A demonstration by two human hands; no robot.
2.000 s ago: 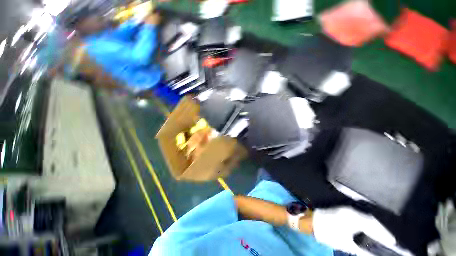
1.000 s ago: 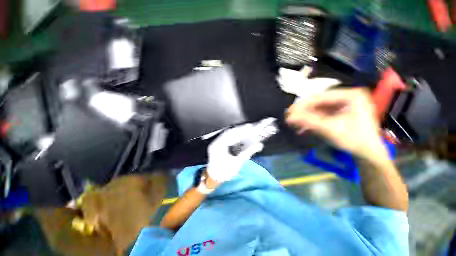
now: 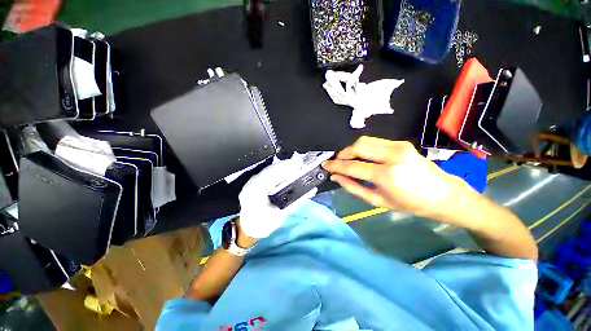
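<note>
A narrow black port panel with round sockets is held edge-on near my chest. My left hand, in a white glove, is closed around it from the left. My bare right hand has its fingertips at the panel's right end, by a round jack. Whether the fingertips pinch a small part is hidden. A black square unit lies on the bench to the left of the hands, with white pieces at its edges.
A black bin and a blue bin of shiny pieces stand at the back. A crumpled white glove lies before them. Stacked black units are at left. An orange-red pad stands among units at right. A cardboard box is below left.
The view has steadied and shifted. The port panel now shows clearly in my left hand. My right hand has come in from the right to the panel's end.
</note>
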